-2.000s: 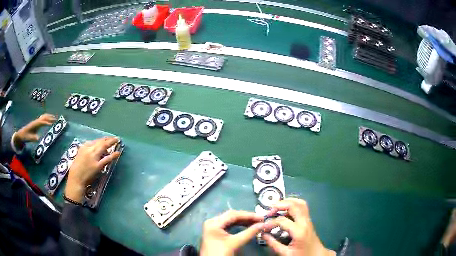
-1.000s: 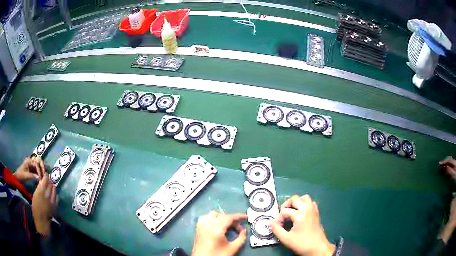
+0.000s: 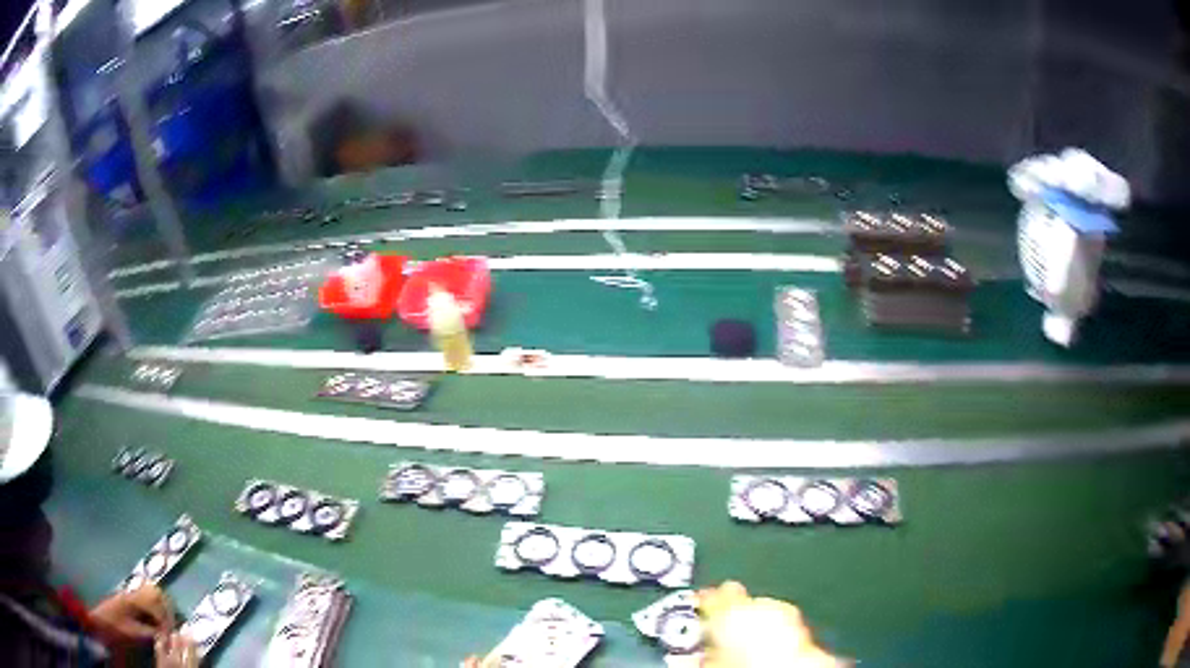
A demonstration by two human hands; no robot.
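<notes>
A three-position jig [image 3: 676, 626] with dark rings lies at the bottom edge, mostly cut off or covered. My right hand [image 3: 763, 634] is blurred and cut off by the bottom edge. It covers the jig's right side; whether its fingers grip the jig is unclear. A pale cover plate [image 3: 551, 639] lies left of the jig, cut off below. Only a sliver of my left hand [image 3: 486, 662] shows at the bottom edge, beside the cover plate. Its fingers cannot be made out.
Ring-filled jigs [image 3: 595, 553] lie on the green belt, another [image 3: 814, 499] further right. Silver rails cross behind. Red bins [image 3: 446, 290], a yellow bottle [image 3: 449, 332] and stacked jigs [image 3: 916, 294] stand beyond. A co-worker's hands [image 3: 144, 620] are at lower left.
The view has tilted up, so the bench sits lower in the picture. My right hand has moved to the jig's upper part. My left hand has mostly left the view.
</notes>
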